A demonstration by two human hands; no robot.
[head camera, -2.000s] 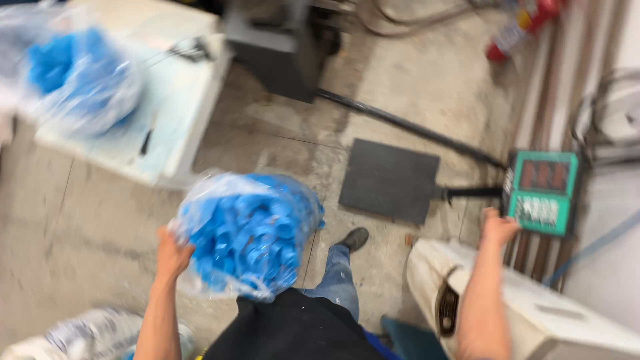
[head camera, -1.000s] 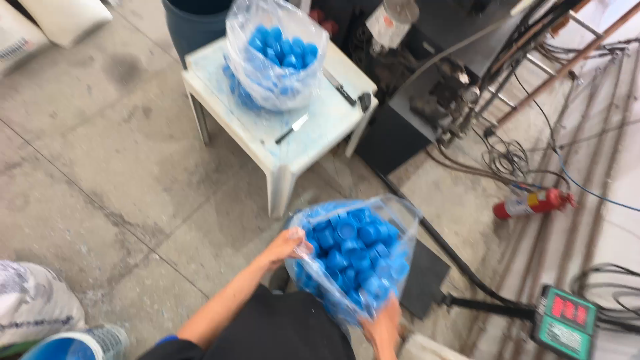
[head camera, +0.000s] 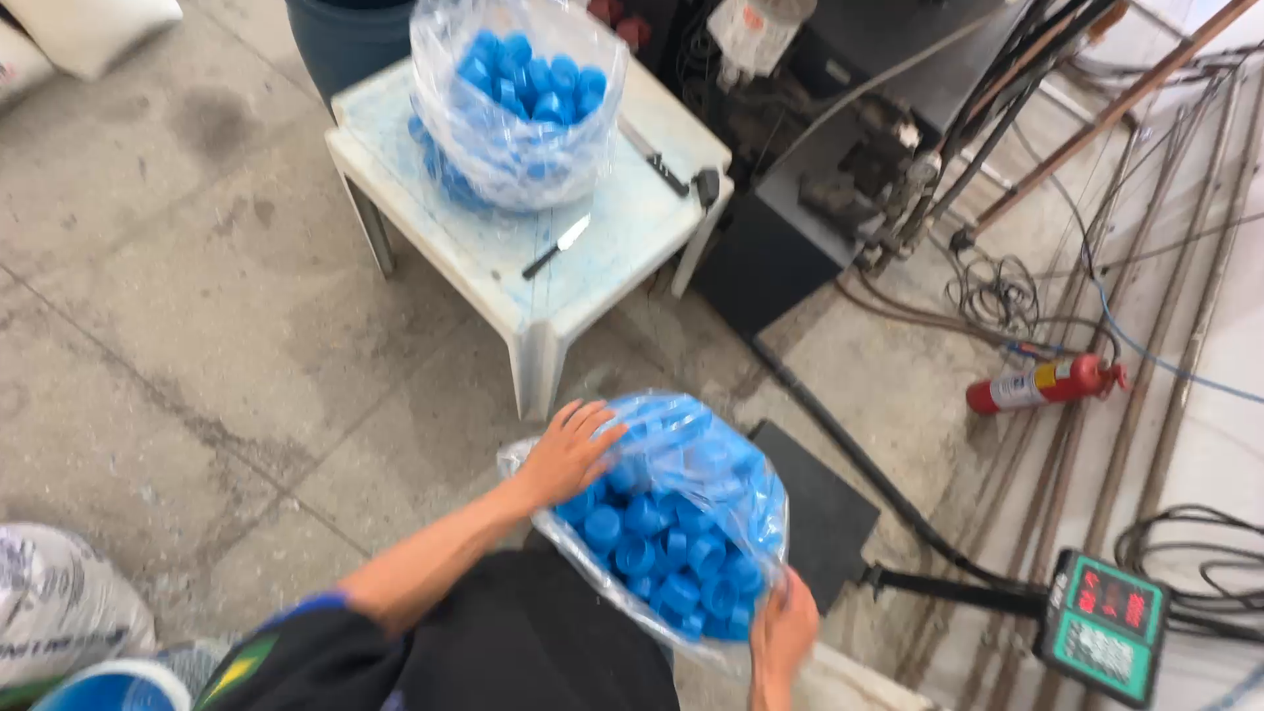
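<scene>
A clear plastic bag of blue plastic caps point(head camera: 681, 533) hangs in front of my body, its mouth facing up. My left hand point(head camera: 573, 449) lies on the bag's left upper edge with the fingers spread over the film. At the lower right, my right hand point(head camera: 785, 617) grips the rim. Partly under the bag is the dark platform of a floor scale point(head camera: 825, 513); whether they touch cannot be told. Its green display point(head camera: 1104, 627) is to the right. A second clear bag of blue caps point(head camera: 523, 118) stands on a white plastic table point(head camera: 444, 247).
Two knives, one small point(head camera: 556, 247) and one larger point(head camera: 654, 158), lie on the table. A red fire extinguisher point(head camera: 1045, 385) is by the wall pipes at right, near coiled cables point(head camera: 997, 291). A blue bucket point(head camera: 118, 686) and a white sack point(head camera: 64, 602) stand lower left.
My right hand has left the scale display, where it was two seconds ago, and holds the bag's rim. Since one second ago my left hand has spread over the bag's edge. The view has swung.
</scene>
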